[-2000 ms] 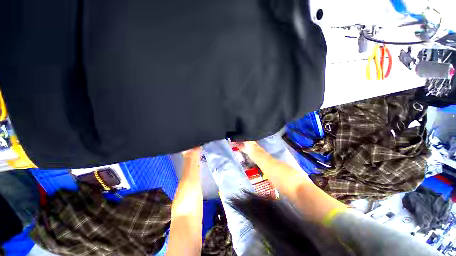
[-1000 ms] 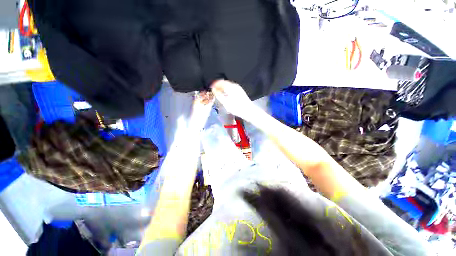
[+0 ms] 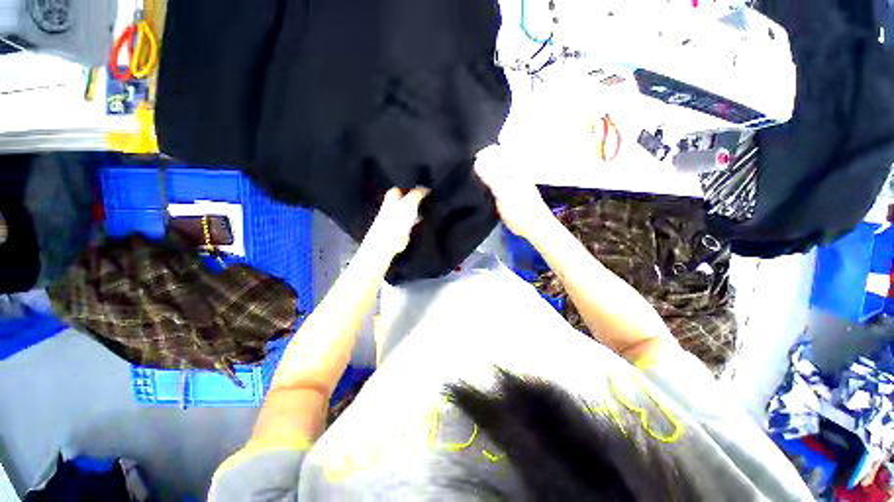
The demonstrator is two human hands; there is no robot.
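A large black garment hangs over the front of the table, its lower end drooping at the wearer's lap. My left hand grips the garment's lower part, fingers curled into the cloth. My right hand holds the garment's right edge, a little higher and beside the table edge. The fingertips of both hands are partly hidden or washed out by glare.
The sewing machine and scissors are on the right table. Other scissors lie at left. Brown plaid garments lie over a blue crate at left; more plaid cloth is below the right table.
The garment has narrowed and its lower end now drops towards the lap. My hands have moved apart, the right one to the garment's right edge. The view has shifted, showing more of the machine.
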